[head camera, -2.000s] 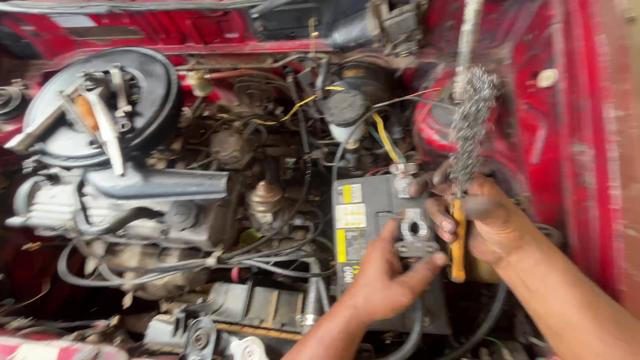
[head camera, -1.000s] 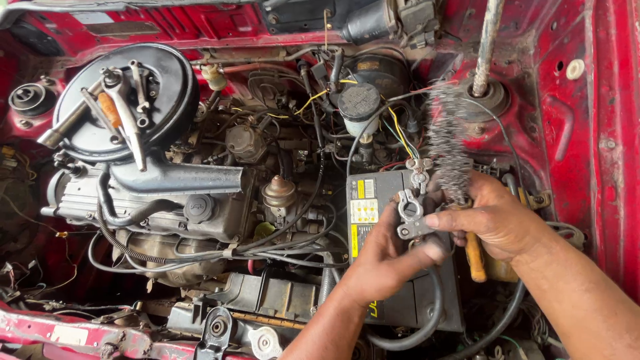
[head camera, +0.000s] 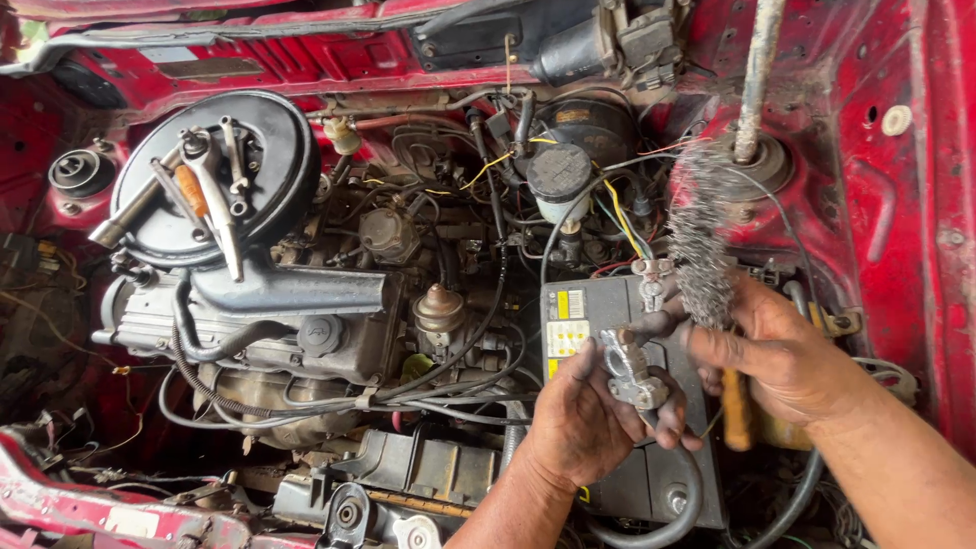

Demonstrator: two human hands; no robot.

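Note:
My left hand (head camera: 595,419) holds a metal battery cable clamp (head camera: 631,372) between thumb and fingers, its ring tilted, above the black car battery (head camera: 610,476). A thick black cable (head camera: 690,488) curves below that hand. In my right hand (head camera: 778,358) is a wire brush with an orange-brown handle (head camera: 736,408); its slightly blurred bristles (head camera: 700,236) point up, just right of the clamp. Another terminal clamp (head camera: 653,278) sits at the battery's far edge, behind my fingers. Part of the battery top is hidden by my hands.
Wrenches and a ratchet (head camera: 210,179) lie on the round black air cleaner (head camera: 282,152) at left. A fluid reservoir (head camera: 560,183) with a black cap stands behind the battery. A pale prop rod (head camera: 759,76) rises at the right strut tower. Hoses and wires (head camera: 457,400) cross the engine bay.
The left hand has turned the clamp, whose ring faced up more flatly one second ago. The right hand still holds the brush, upright beside the clamp.

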